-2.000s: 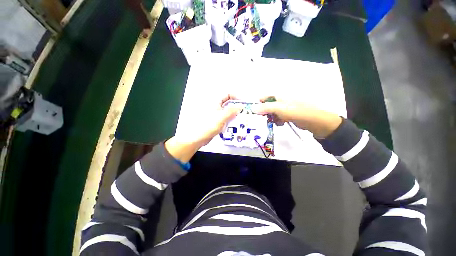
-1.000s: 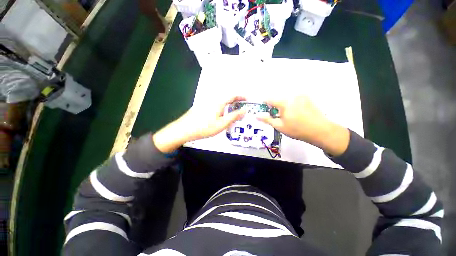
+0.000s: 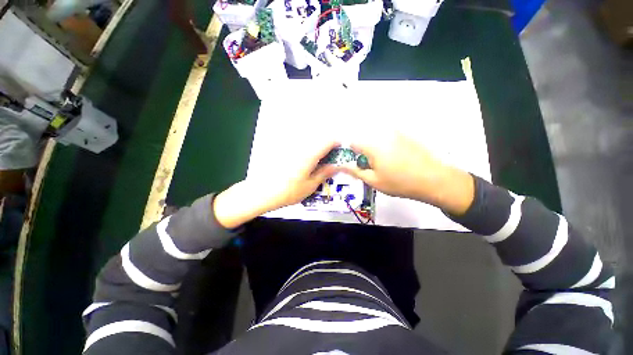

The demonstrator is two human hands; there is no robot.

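Observation:
The white plastic housing [image 3: 339, 197] lies on the white paper sheet [image 3: 312, 111] near its front edge. A small green circuit board [image 3: 341, 158] is at the housing's far edge, between both hands. My left hand [image 3: 300, 177] grips the board's left end, with its fingertips on the far side. My right hand [image 3: 392, 170] grips the right end, close to a round green part. Thin red and dark lead wires [image 3: 361, 213] hang at the housing's near right corner. The fingers hide parts of the board and housing.
Several white units [image 3: 257, 55] with boards and coloured wires stand at the bench's far edge. Another white unit [image 3: 408, 28] stands right of them. At left, beyond pale edging [image 3: 182, 114], a white unit [image 3: 94, 128] is on the green conveyor belt. A blue bin [image 3: 525, 14] is at far right.
Both hands stay at the housing's far edge and have closed in towards each other over the small board. The small board now looks more covered by the fingers. The camera view has shifted slightly.

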